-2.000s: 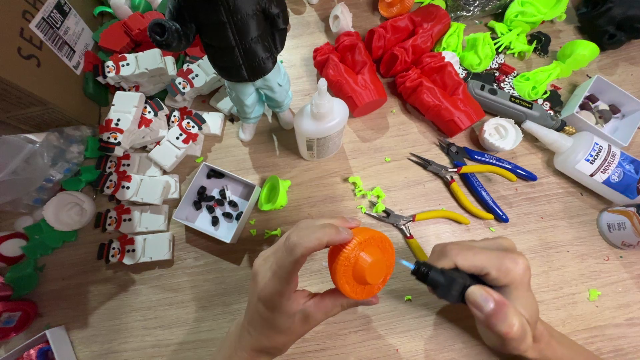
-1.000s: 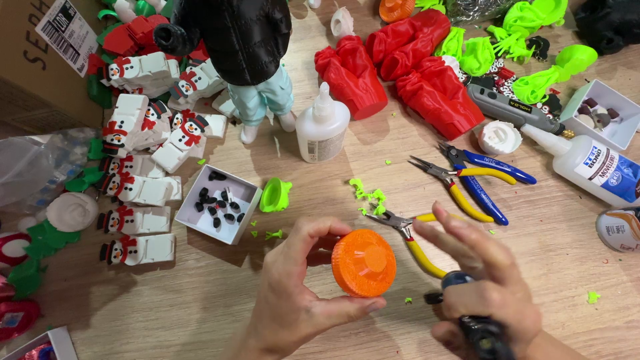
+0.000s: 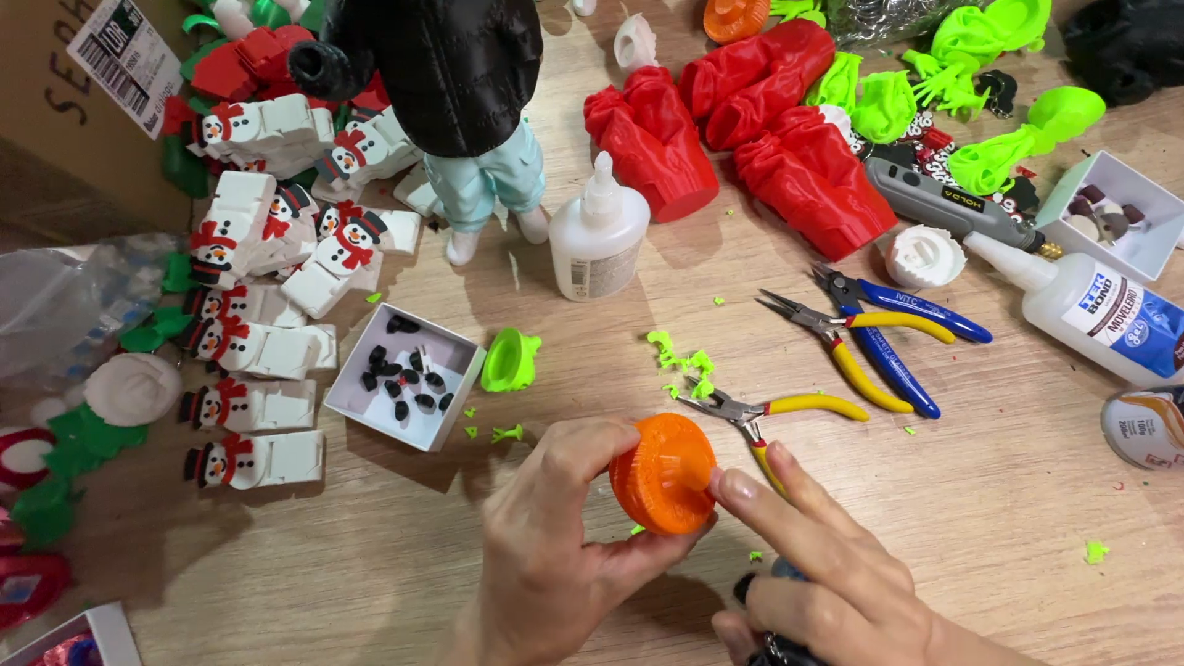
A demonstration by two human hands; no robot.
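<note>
An orange ridged plastic piece [image 3: 664, 474] is pinched between the thumb and fingers of my left hand [image 3: 564, 527], its face tilted towards the right. The index fingertip of my right hand [image 3: 823, 555] touches that face at its right side. The lower fingers of the same hand are closed around a black handheld torch [image 3: 782, 638], partly hidden at the bottom edge. Yellow-handled pliers [image 3: 749, 412] lie just behind the orange piece, with bright green plastic scraps [image 3: 684, 361] around their jaws.
A white box of small black parts [image 3: 435, 435] and a green piece [image 3: 511, 359] lie left. Behind are a glue bottle [image 3: 599, 236], a figure in a black jacket [image 3: 481, 83] and red pieces [image 3: 814, 185]. Snowman pieces [image 3: 287, 458] line the left; blue-handled cutters [image 3: 897, 361] lie right.
The torch was pointed at the orange piece two seconds ago; my right hand has since lowered it and brought the index finger onto the piece. My left hand keeps its hold.
</note>
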